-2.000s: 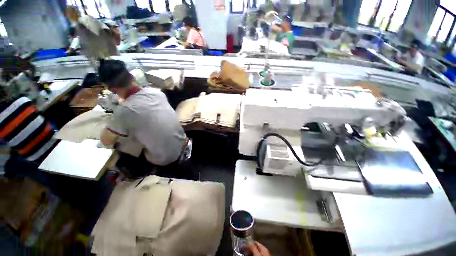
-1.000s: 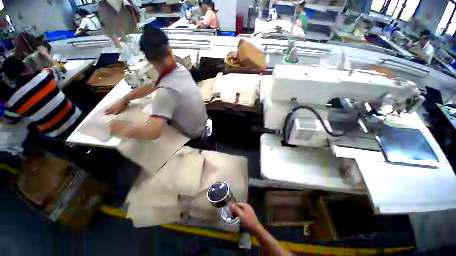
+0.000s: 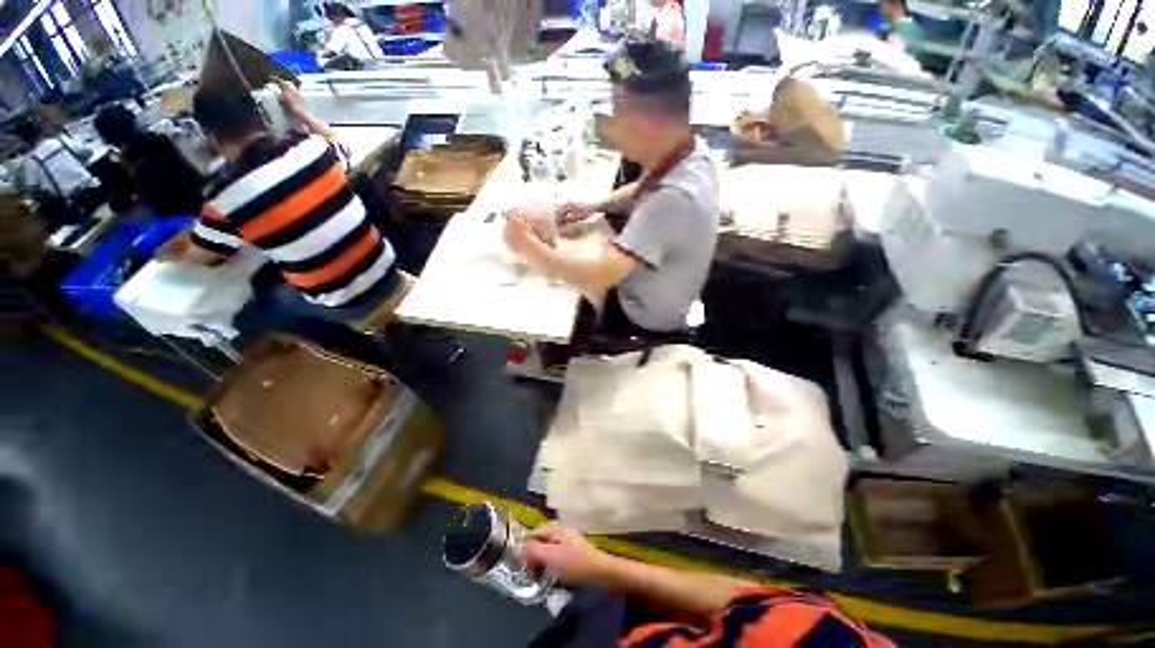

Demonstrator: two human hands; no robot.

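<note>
My right hand [image 3: 566, 557] is closed around a clear drinking bottle [image 3: 519, 572] with a dark round lid [image 3: 473, 537] and a metal rim, held tilted at the lower middle of the head view. My forearm comes in from the bottom right, in an orange-and-black striped sleeve [image 3: 773, 622]. My left hand is not in view. A pile of tan fabric panels [image 3: 633, 443] lies just beyond the bottle.
A yellow floor line [image 3: 709, 560] runs past the pile. A carton [image 3: 304, 411] with tan pieces stands on the floor at left. One person [image 3: 665, 247] in grey and one in a striped shirt [image 3: 298, 215] sit at machines. A large white machine [image 3: 1013, 234] stands at right.
The view has turned left and moved on, so the machine and pile have shifted right. The bottle now sits further left and more tilted, and the striped sleeve has come into view.
</note>
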